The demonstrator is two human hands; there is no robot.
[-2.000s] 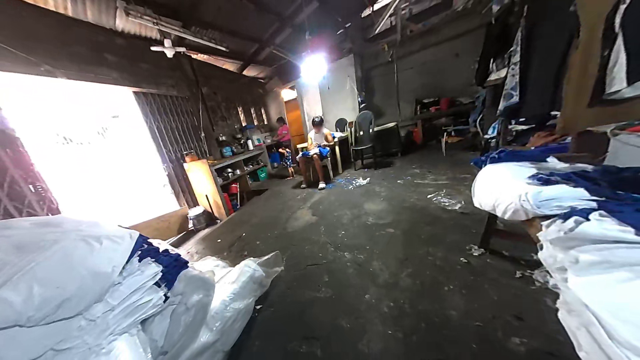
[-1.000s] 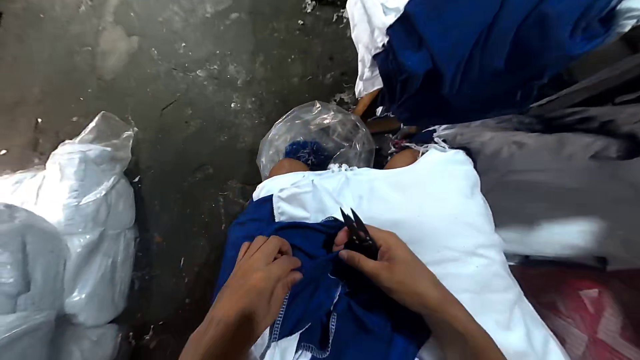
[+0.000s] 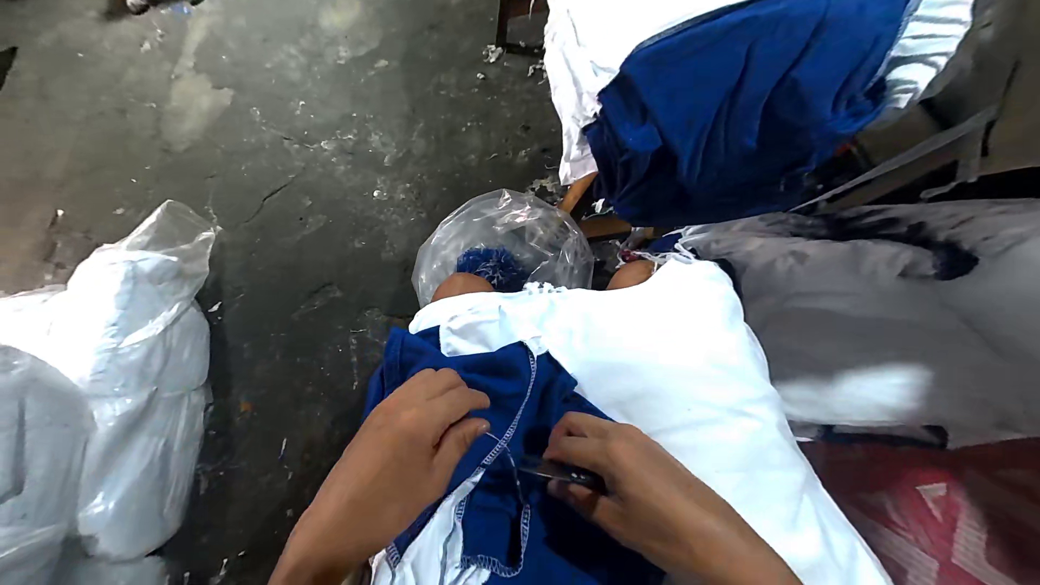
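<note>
Across my lap lies a white cloth (image 3: 666,349), with a blue and white garment (image 3: 496,366) spread over its left part. White overlock stitching runs along the garment's seams. My left hand (image 3: 426,426) pinches a thin white thread (image 3: 502,443) that rises from the seam. In my right hand (image 3: 609,479) are small black thread snips (image 3: 561,471), their blades pointing left, close to the thread and seam. Whether the blades touch the thread cannot be told.
A clear plastic bag (image 3: 528,219) with blue scraps (image 3: 491,266) stands beyond my knees. Plastic-wrapped white bundles (image 3: 142,390) lie at left. Blue garments (image 3: 731,122) are piled at upper right, above grey cloth (image 3: 894,317). Lint dots the concrete floor (image 3: 284,162).
The view has swung from the room down to my lap. Since one second ago, the snips have turned from pointing up to pointing left, and the garment's stitched seam now lies exposed between my hands.
</note>
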